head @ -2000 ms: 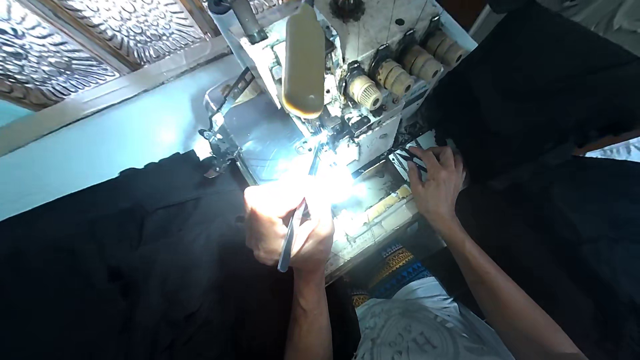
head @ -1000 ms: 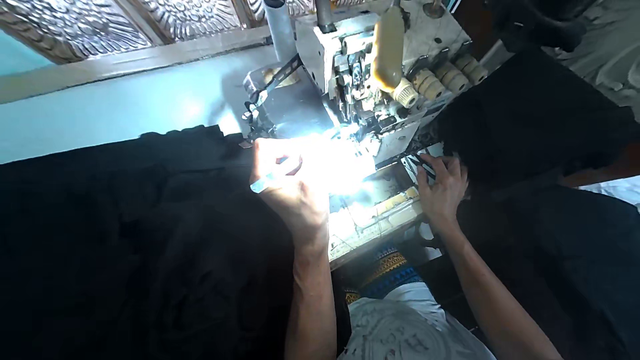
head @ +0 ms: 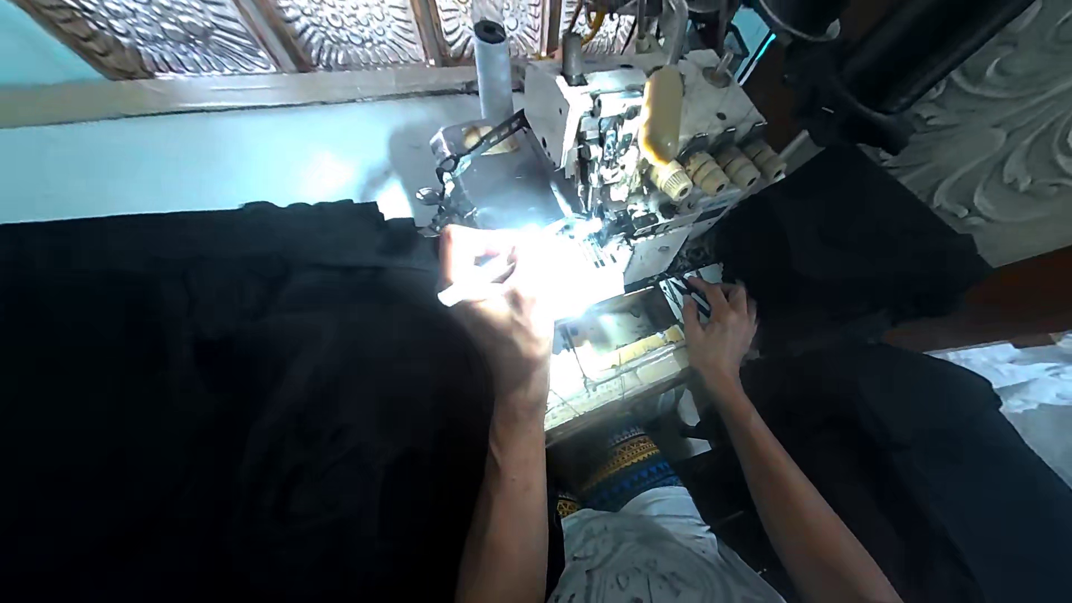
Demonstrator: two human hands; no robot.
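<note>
An overlock sewing machine (head: 628, 142) stands at the upper middle, a row of cream tension dials on its front. Glare from a bright lamp washes out its needle area. My left hand (head: 502, 301) is at that glare, fingers bent around a slim pale tool, likely tweezers (head: 462, 293), whose tip is lost in the light. My right hand (head: 722, 327) rests beside the machine's right end, with a dark-handled tool (head: 698, 293), perhaps scissors or snips, under its fingers; whether it grips the tool cannot be told.
Black fabric (head: 209, 402) covers the left side, and more black fabric (head: 846, 243) lies at the right. A pale blue tabletop (head: 251, 159) reaches back to a carved panel (head: 352, 33). A grey tube (head: 493, 75) stands behind the machine. A dark cylindrical fixture (head: 930, 50) juts in at upper right.
My left hand has turned; two seconds ago the slim tool pointed down toward me, and now its end points left. My right hand stays beside the dark tool. The view has shifted.
</note>
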